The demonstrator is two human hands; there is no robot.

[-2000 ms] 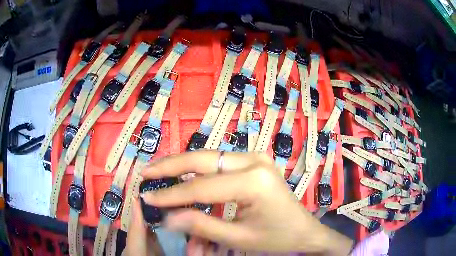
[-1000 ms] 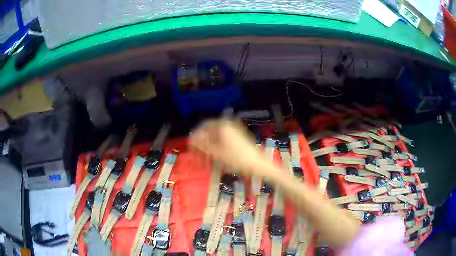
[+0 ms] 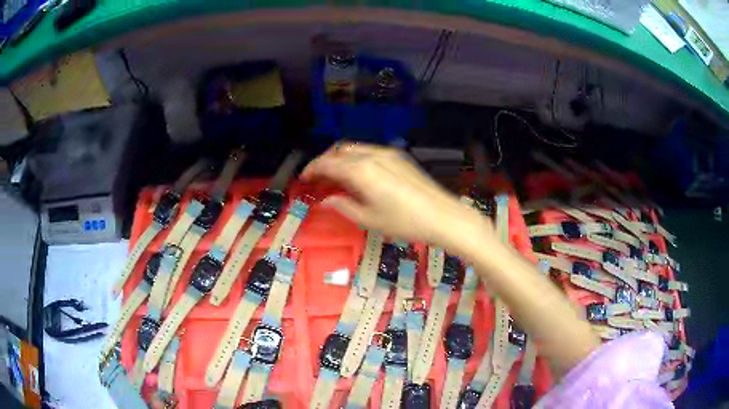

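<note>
Smartwatches with cream and blue-grey straps, such as one with a bright case rim (image 3: 266,343), lie in slanted rows on the red-orange compartment tray (image 3: 326,240). My right hand (image 3: 372,188) is over the tray's back middle, palm down, a little blurred. Its thumb and fingers are apart and I see nothing between them. A small white piece (image 3: 337,276) lies in a middle compartment below the hand. The forearm covers some watches at the back right. My left hand is not in view. A blue-grey strap (image 3: 120,385) shows at the tray's lower left edge.
A second tray at right is covered with crossing watches (image 3: 607,260). At left are a grey device with a small display (image 3: 80,221), white paper (image 3: 88,275) and a black coiled cable (image 3: 72,319). Blue bins (image 3: 364,108) stand behind, under a green-edged shelf (image 3: 240,9).
My right hand has gone from a dark watch at the front to the tray's back. My left hand and that watch have left view. The view tilted up, then partly down. The white piece has appeared.
</note>
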